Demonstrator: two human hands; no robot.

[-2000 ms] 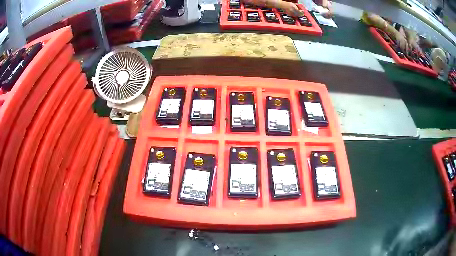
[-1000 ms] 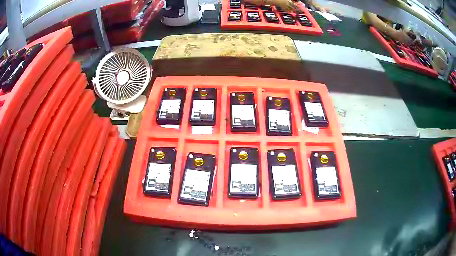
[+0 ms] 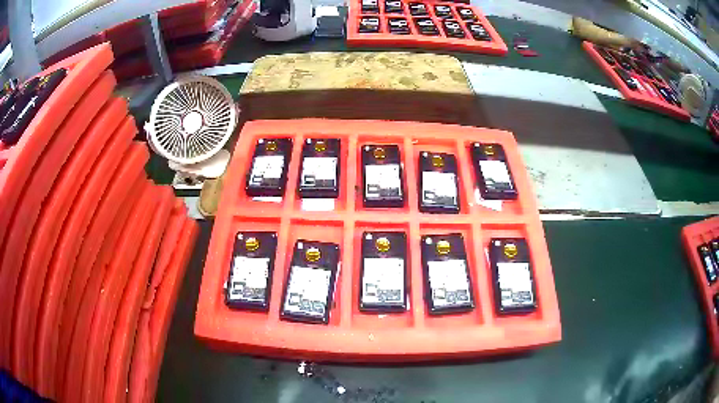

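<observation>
A red foam tray [image 3: 370, 337] lies on the dark green bench in front of me, with its pockets in two rows of five. Each pocket holds a black device unit [image 3: 383, 271] with its white label and round gold-yellow mark facing up. Some units sit slightly tilted in their pockets. White slips [image 3: 318, 204] show below some units in the back row. Neither of my hands can be made out in the picture. A dark blue patch, unclear what, shows at the lower left corner.
Stacked red trays [image 3: 87, 228] rise at the left, with black units on top. A white fan [image 3: 191, 122] stands beside them. Behind lie a tan board [image 3: 355, 72] and more trays [image 3: 426, 39]. Another tray [image 3: 702, 260] is cut off at the right edge. A person's arm [image 3: 603, 33] shows far right.
The other person's hands over the far middle tray have gone from view, uncovering its units. At the far right tray, less of the person's hands shows. The near tray has not moved.
</observation>
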